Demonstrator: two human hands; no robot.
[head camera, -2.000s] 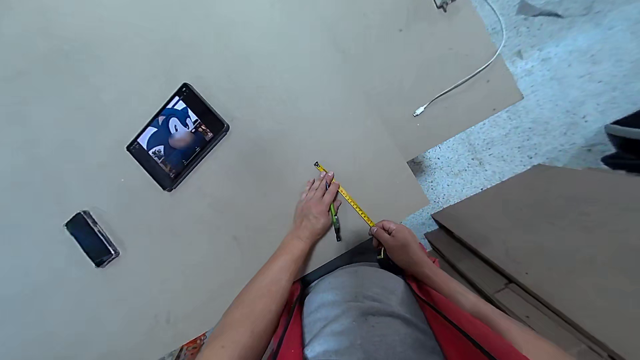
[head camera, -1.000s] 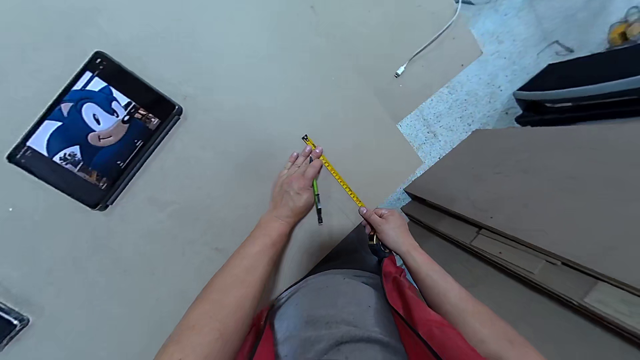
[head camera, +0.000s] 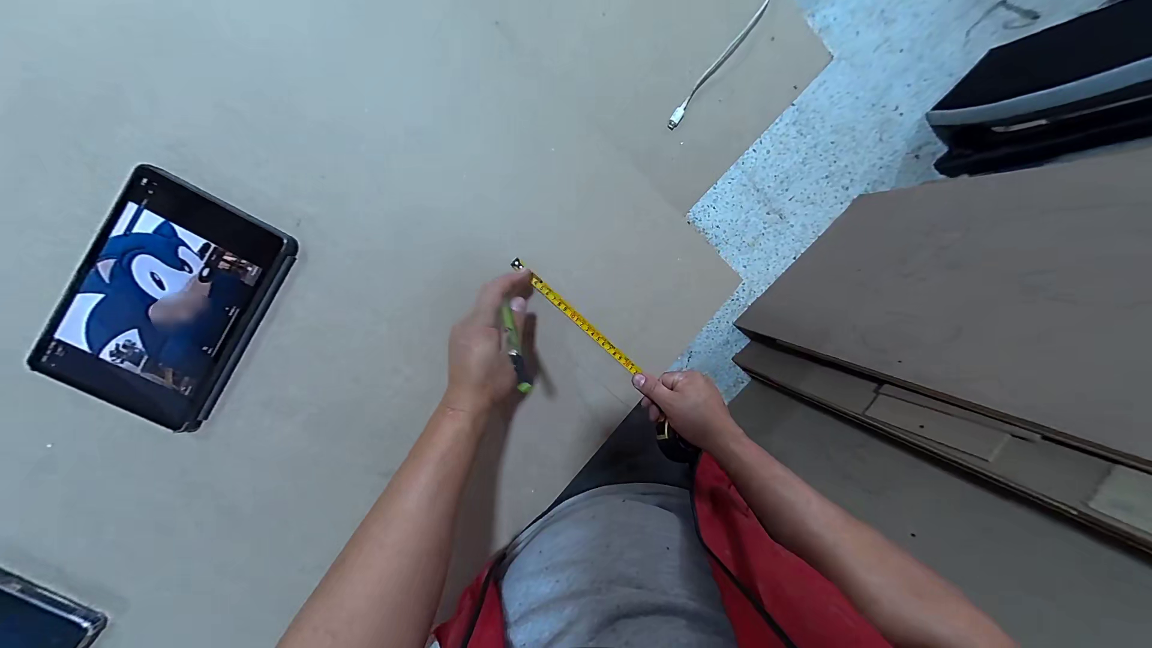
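Note:
A yellow tape measure blade (head camera: 587, 329) lies extended diagonally over a large beige board (head camera: 387, 270), its metal hook end at the upper left. My right hand (head camera: 691, 409) grips the blade and the dark tape case (head camera: 673, 443) at the near end, by the board's edge. My left hand (head camera: 484, 346) has a green and black pen or marker (head camera: 513, 349) held in it, with its fingertips touching or very near the blade just below the hook. The pen's exact grip is partly hidden by the fingers.
A tablet (head camera: 162, 297) showing a cartoon picture lies at left, a phone (head camera: 45, 614) at lower left. A white cable (head camera: 720, 65) rests at the top. Stacked brown boards (head camera: 972, 297) and a black case (head camera: 1053, 90) stand at right, beside speckled floor (head camera: 774, 189).
My left hand has gone from lying flat beside the tape to a raised, more curled pose with the pen. My right hand keeps its hold on the tape. The view has shifted.

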